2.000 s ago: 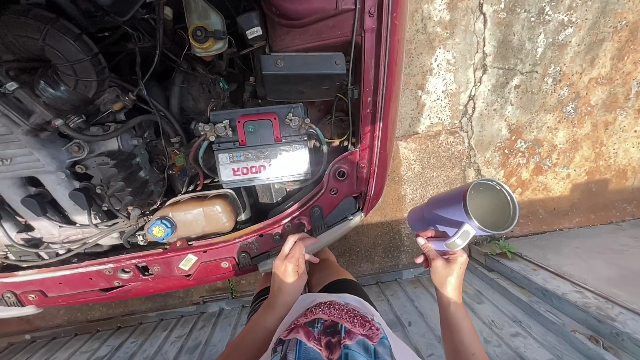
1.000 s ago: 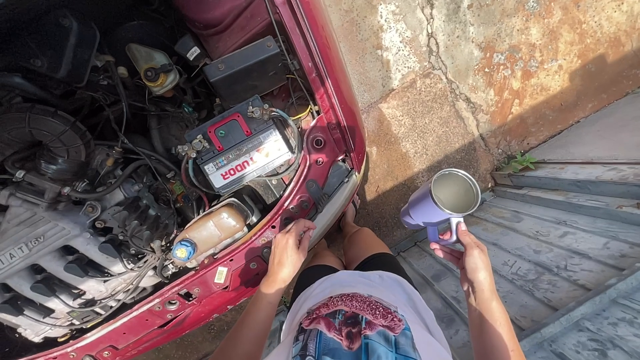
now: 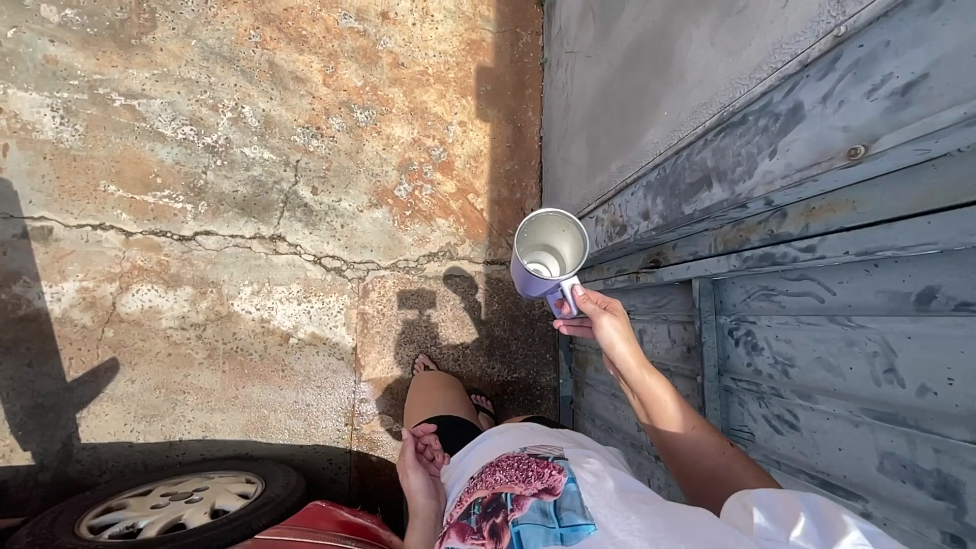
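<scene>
My right hand [image 3: 595,316] grips the handle of a lilac metal mug [image 3: 550,252], held upright over the ground beside the metal gate. The mug's pale inside shows from above, with what looks like some clear liquid at the bottom. Low in the view, my left hand [image 3: 423,454] is near my shorts and shirt, its fingers loosely curled and holding nothing. The red car body [image 3: 328,526] lies below and to the left of that hand.
A car wheel [image 3: 179,503] is at the lower left. Cracked, stained concrete [image 3: 229,305] spreads ahead and left. A grey metal gate [image 3: 823,305] runs along the right, with a smooth grey surface [image 3: 648,84] beyond it. My sandalled feet stand on the concrete.
The view has turned away from the open engine bay towards the concrete and gate. My left hand has let go of the car's front edge. The mug stays in my right hand.
</scene>
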